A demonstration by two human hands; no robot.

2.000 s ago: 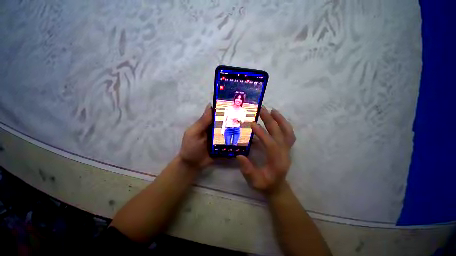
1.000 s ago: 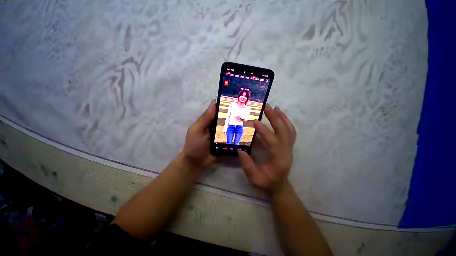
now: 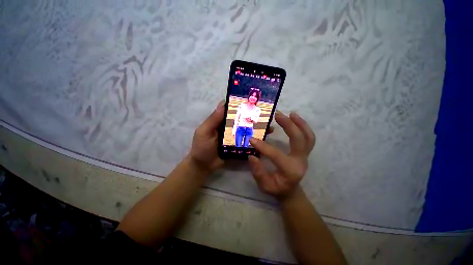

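Observation:
A black smartphone [image 3: 253, 111] with a lit screen is held upright over the table near the middle of the view. Its screen shows a figure in a light top and blue jeans. My left hand [image 3: 208, 142] is bare and closed around the phone's left side and back. My right hand [image 3: 285, 155] is bare, with its fingers apart at the phone's lower right. One of its fingertips is over the lower part of the screen. The right hand does not grip the phone.
A pale grey sheet [image 3: 129, 98] with faint animal-like marks covers the table. Bright blue fabric [image 3: 454, 129] lies along the right side. The pale table edge [image 3: 83, 177] curves across the bottom. Dark, unclear things show below the edge at the lower left.
The phone has shifted slightly up and right in the view. My right hand's fingers have moved off the phone's right edge, and one fingertip now lies over the lower screen.

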